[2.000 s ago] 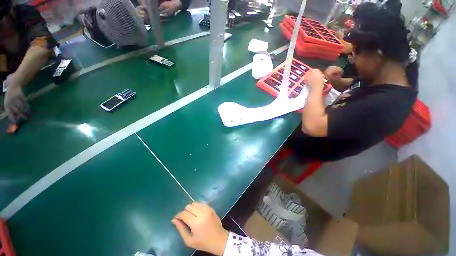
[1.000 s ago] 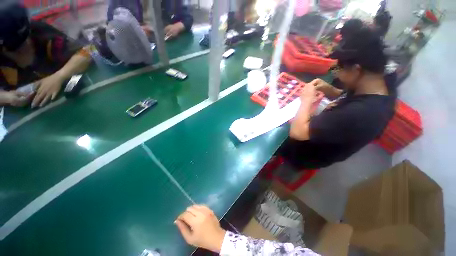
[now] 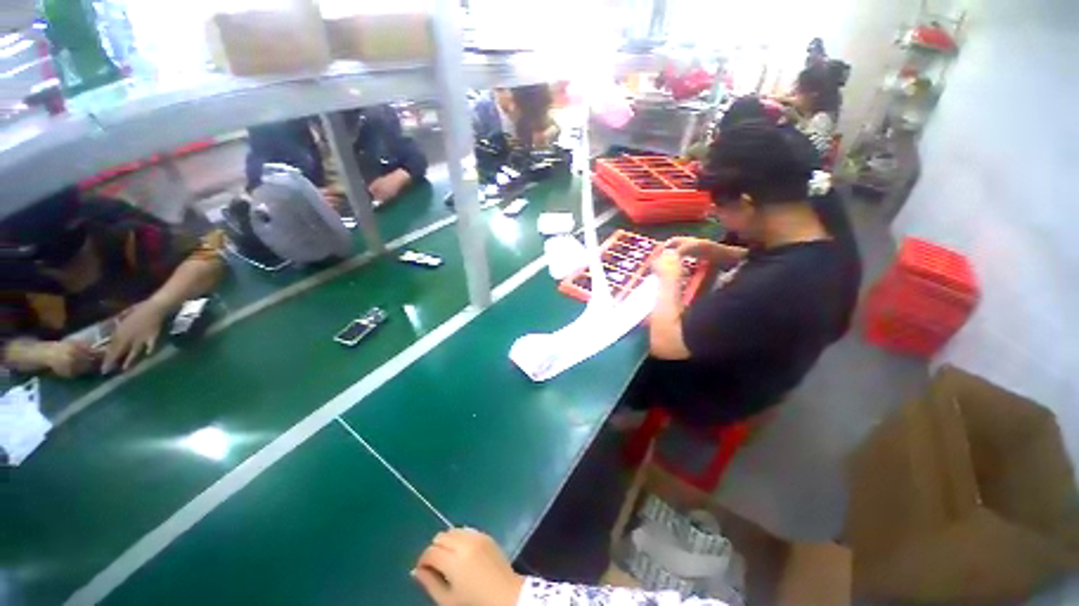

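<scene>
My right hand rests at the bench's near edge, low in the picture, with its fingers loosely curled. No object shows in it, but the inner side of the fingers is hidden. A patterned white sleeve comes in from the lower right. My left hand is out of the picture. The green bench top lies in front of me. A dark phone lies beyond the pale lengthwise strip, and another phone lies farther off.
A person in black works at a red tray on the right, beside a long white label strip. Posts and an overhead shelf stand over the bench. A fan and workers are across. Cartons stand on the floor at right.
The view has tilted up, bringing the overhead shelf into sight. My right hand shows lower in the picture, still at the bench edge with its fingers curled.
</scene>
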